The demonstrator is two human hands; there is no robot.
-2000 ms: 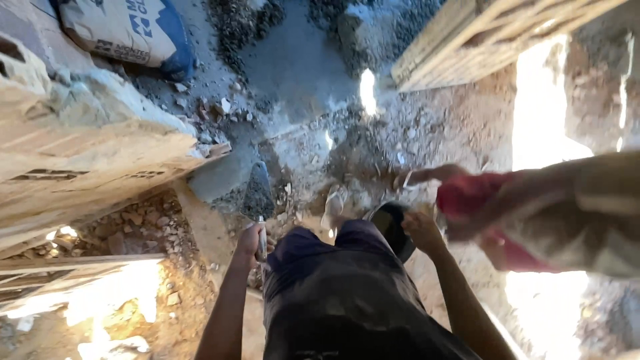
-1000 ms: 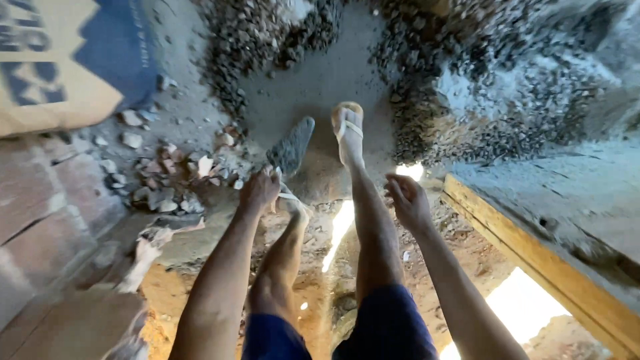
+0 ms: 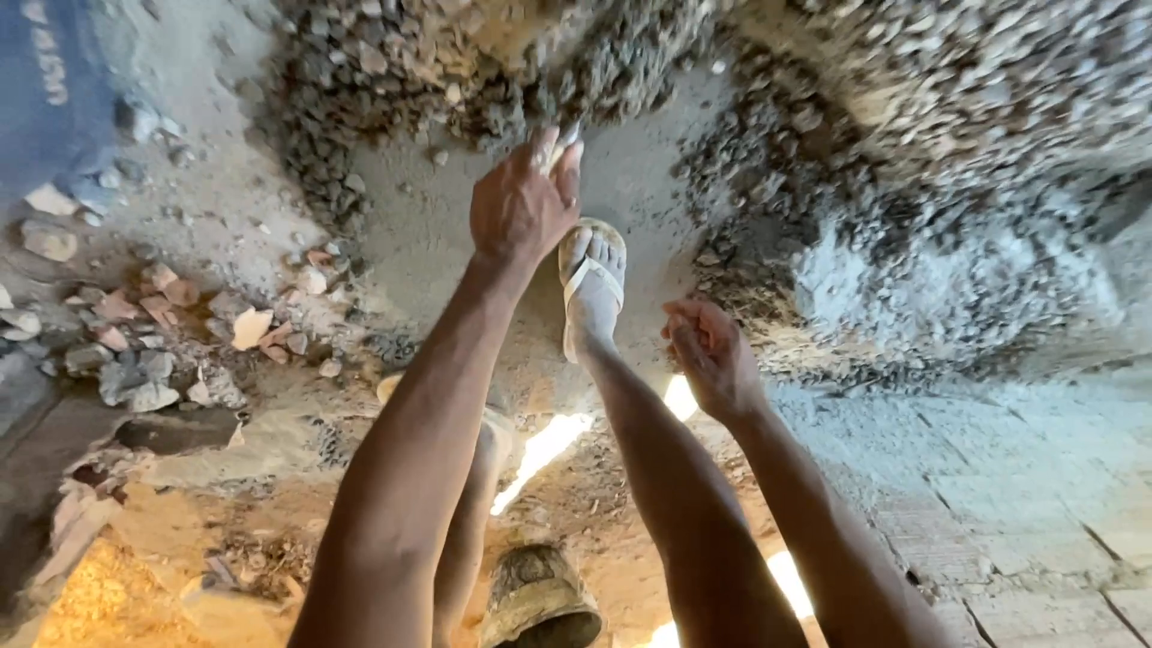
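My left hand (image 3: 526, 198) is closed around the handle of a trowel (image 3: 567, 139), reaching over my foot toward a heap of gravel (image 3: 621, 63). Most of the tool is hidden by the hand or blends into the gravel. My right hand (image 3: 711, 355) hangs to the right of my foot with its fingers loosely curled, and nothing shows in it. Between the hands, my foot in a flip-flop (image 3: 596, 279) stands on the dusty floor. Behind, between my legs, is a dirty bucket (image 3: 540, 598), its dark mouth tilted toward the bottom of the view.
Broken brick and stone rubble (image 3: 171, 315) lies at the left, below a blue printed sack (image 3: 54, 90). More gravel, dusted with pale powder (image 3: 945, 270), rises at the right. A dusty brick wall (image 3: 1017, 486) runs along the lower right.
My left hand has moved forward with the trowel, from beside my feet to the gravel heap. Two seconds ago my right hand was at a black bucket; a second ago it was away from it.
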